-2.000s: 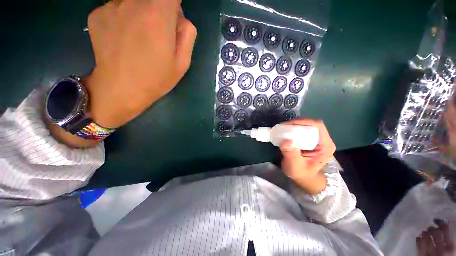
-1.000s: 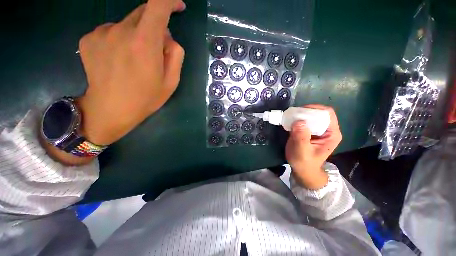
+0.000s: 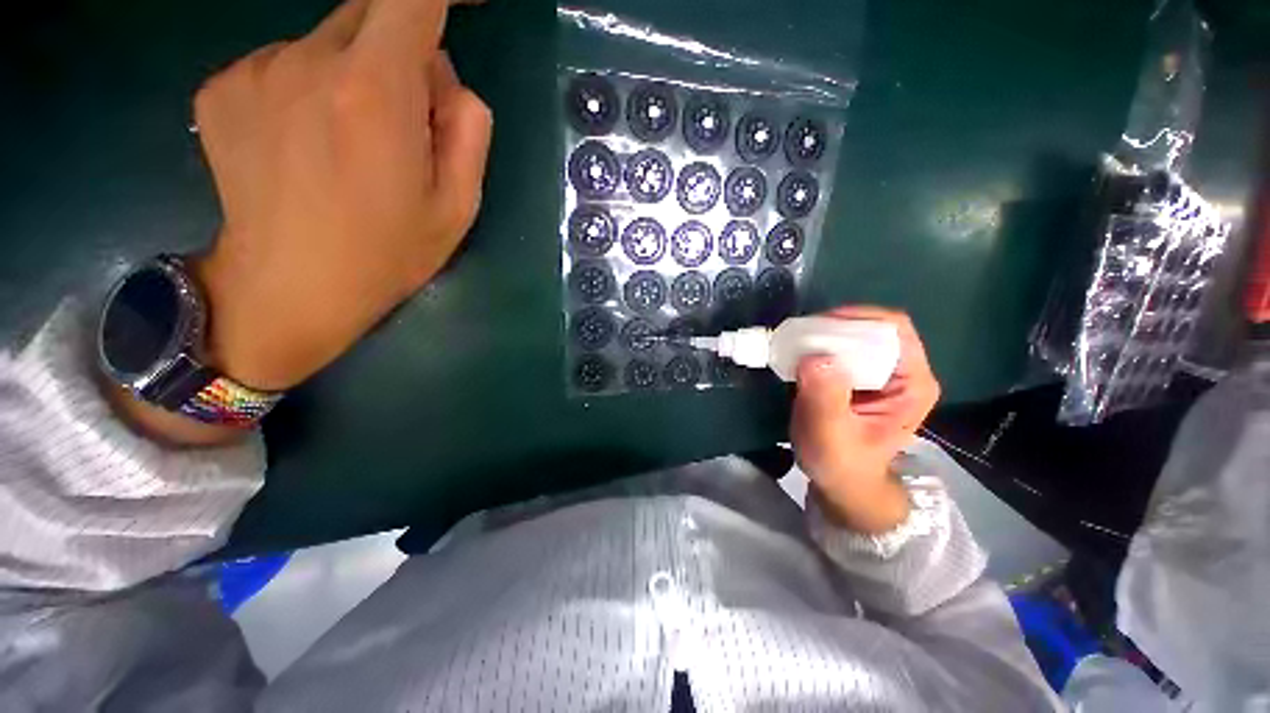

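Observation:
Rows of small black discs with pale spoked centres (image 3: 699, 187) lie on a flat clear plastic bag (image 3: 724, 73) on the dark green bench. My right hand (image 3: 866, 418) holds a white squeeze bottle (image 3: 839, 348) level, its nozzle pointing left. The dark needle tip (image 3: 669, 339) is over the second row from the near edge, by the second disc from the left. The bottle and hand hide some discs at the right of the near rows. My left hand (image 3: 341, 181) is left of the bag, fingers partly cut off by the top edge; whether it holds anything cannot be seen.
Crinkled shiny filled bags (image 3: 1142, 300) lie at the right. A red edge (image 3: 1260, 258) shows at the far right. Another person's pale sleeve (image 3: 1198, 529) is at the lower right. The bench's near edge runs just in front of my smock (image 3: 557, 599).
Since one second ago the needle tip has moved from the fourth row down to the fifth row. Earlier it was at the nearest row's left end. The other person's hands have left the view.

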